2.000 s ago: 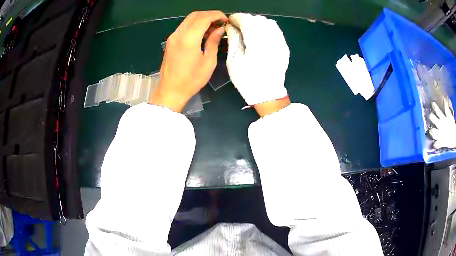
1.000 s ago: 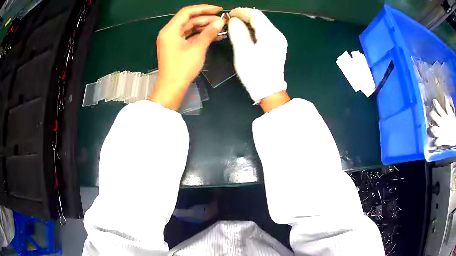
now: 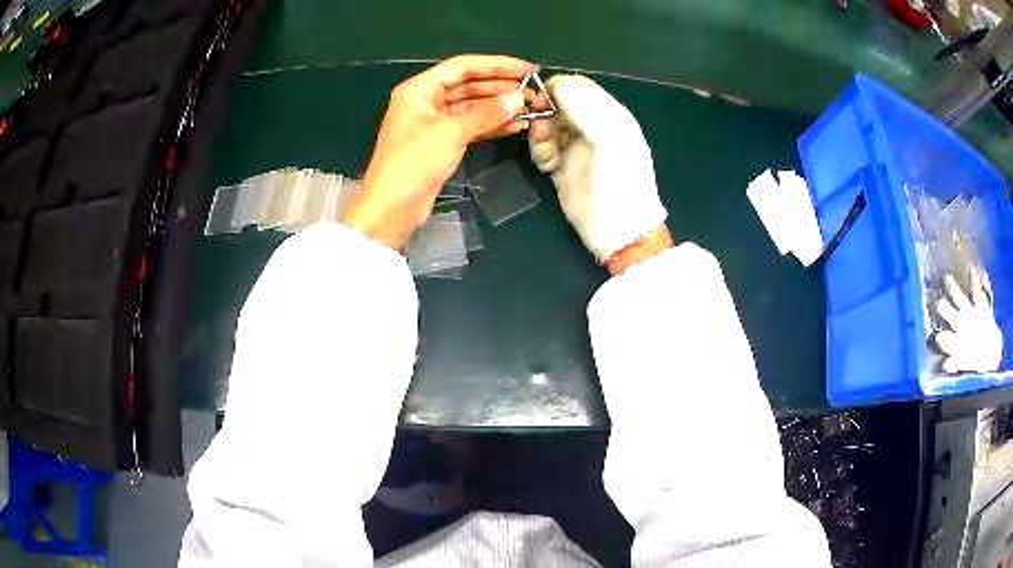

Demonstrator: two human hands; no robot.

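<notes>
A small binder clip [image 3: 538,102] with silver wire handles forming a triangle is between my fingertips. My bare left hand [image 3: 433,139] pinches it from the left. My right hand [image 3: 605,172], in a white glove, has its fingers curled against its right side. The clip's body is mostly hidden, and I cannot tell if anything else is held. A clear square panel [image 3: 504,192] lies on the dark green mat below my hands. More clear panels [image 3: 437,242] overlap by my left wrist, and a fanned row [image 3: 291,200] lies to the left.
Stacked black foam trays [image 3: 67,255] with red edges showing stand at the left. White slips [image 3: 784,213] lie beside a blue bin [image 3: 878,322] at the right, which holds clear scraps and a white glove [image 3: 968,324]. A black container of clips [image 3: 828,477] is at the lower right.
The view has shifted, so mat and bin sit lower. The silver triangle of the clip now shows between my fingers. The panel below my hands is less covered.
</notes>
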